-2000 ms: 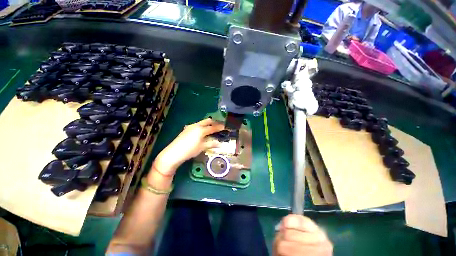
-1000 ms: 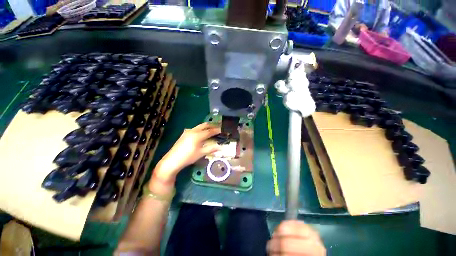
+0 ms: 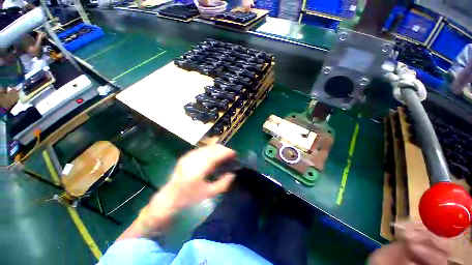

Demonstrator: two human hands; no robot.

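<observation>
My left hand [image 3: 199, 173] is in front of the bench edge, slightly blurred, with its fingers around a black moulded part [image 3: 222, 166] that is partly hidden against dark trousers. The cream fixture [image 3: 290, 133] on the press base [image 3: 322, 150] shows no black part in it. The press head [image 3: 349, 70] stands above, its ram [image 3: 322, 111] clear of the fixture. The lever [image 3: 427, 134] ends in a red knob [image 3: 445, 209]. My right hand [image 3: 414, 246] is blurred just below the knob, cut off by the bottom edge; whether it grips anything is unclear.
A stack of black parts on cardboard [image 3: 227, 77] stands left of the press; another stack [image 3: 401, 176] stands right, partly behind the lever. A wooden stool [image 3: 92, 166] is at lower left. A blue bin [image 3: 80, 36] and a person's arm [image 3: 33, 46] are beyond.
The view has swung left. My left hand has left the fixture and moved towards me with the black part. The red knob has come into view, and my right hand is now below it.
</observation>
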